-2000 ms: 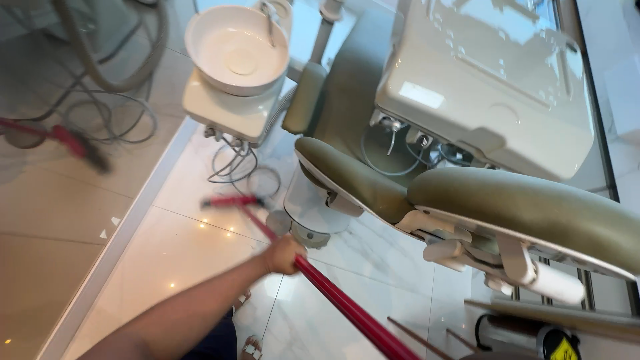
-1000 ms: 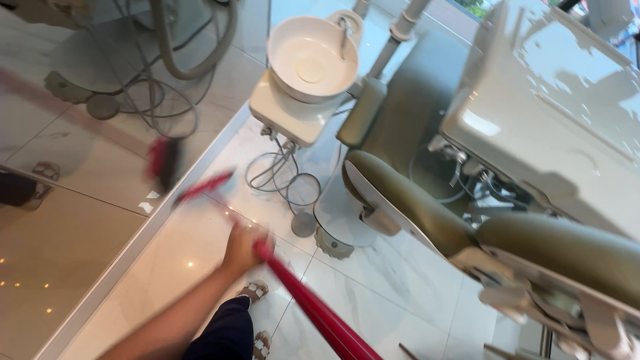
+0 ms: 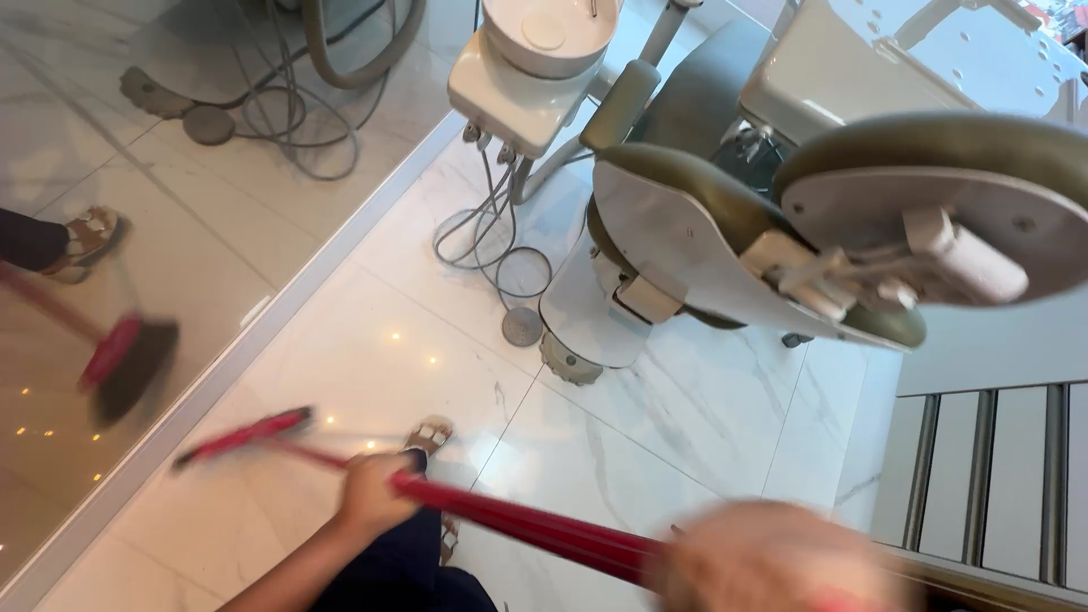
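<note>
A broom with a long red handle (image 3: 544, 527) slants across the lower part of the head view. Around the lower part of the handle, my left hand (image 3: 376, 493) is closed. The upper end is gripped by my right hand (image 3: 765, 557), large and blurred at the lower right. The red broom head (image 3: 245, 435) is over the pale marble-look floor tiles near a metal floor strip at the left; its bristles are mostly hidden, and floor contact cannot be told.
A dental chair (image 3: 663, 212) on its base, a spittoon bowl (image 3: 548, 34), looped cables (image 3: 476, 242) and a round grey foot pedal (image 3: 521, 326) stand ahead. Glossy glass (image 3: 212, 204) at the left mirrors them. A dark-barred railing (image 3: 986, 476) is at the right.
The broom head has moved toward the lower left of the view, and my left hand with it. My right hand has come into view on the handle. The view itself has shifted.
</note>
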